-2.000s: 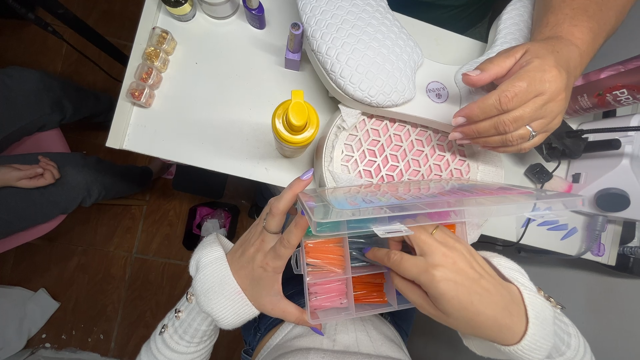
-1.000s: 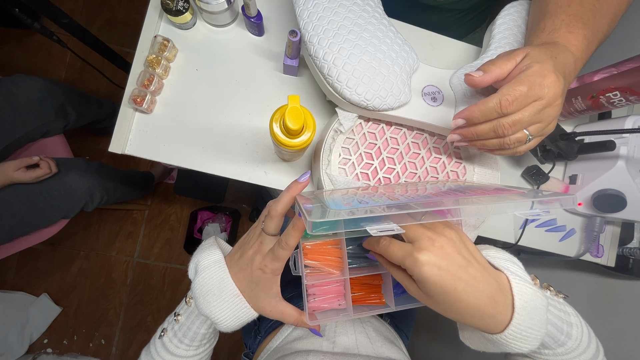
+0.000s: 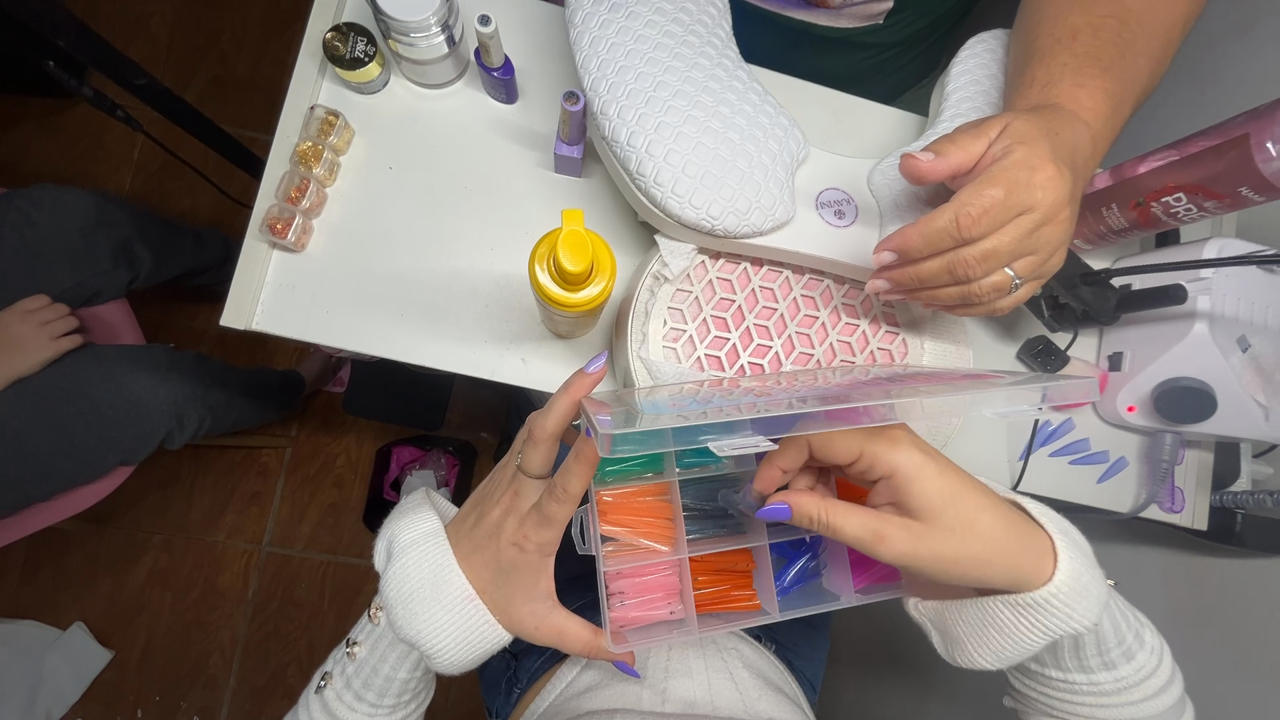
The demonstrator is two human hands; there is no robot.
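Note:
A clear plastic compartment box [image 3: 687, 547] with a raised hinged lid [image 3: 820, 400] rests over my lap. It holds orange [image 3: 637, 517], pink [image 3: 645, 594], blue and green nail tips. My left hand [image 3: 530, 500] grips the box's left side, thumb at the bottom edge and fingers at the lid corner. My right hand [image 3: 890, 510] is under the lid, a translucent greyish nail tip [image 3: 740, 498] pinched between thumb and fingers above the dark grey tips. The inner fingers of that hand are partly hidden by the lid.
A pink-grilled dust collector [image 3: 780, 315], a white padded armrest [image 3: 690, 120] and a yellow-capped bottle [image 3: 572, 270] stand on the white table [image 3: 430, 280]. Another person's hand [image 3: 985, 215] rests by the armrest. Polish bottles and glitter pots stand at left, a nail drill unit [image 3: 1185, 350] and loose blue tips [image 3: 1085, 452] at right.
My right hand has drawn back from the dark grey compartment, and a nail tip now shows between its fingers. My left hand keeps its hold on the box.

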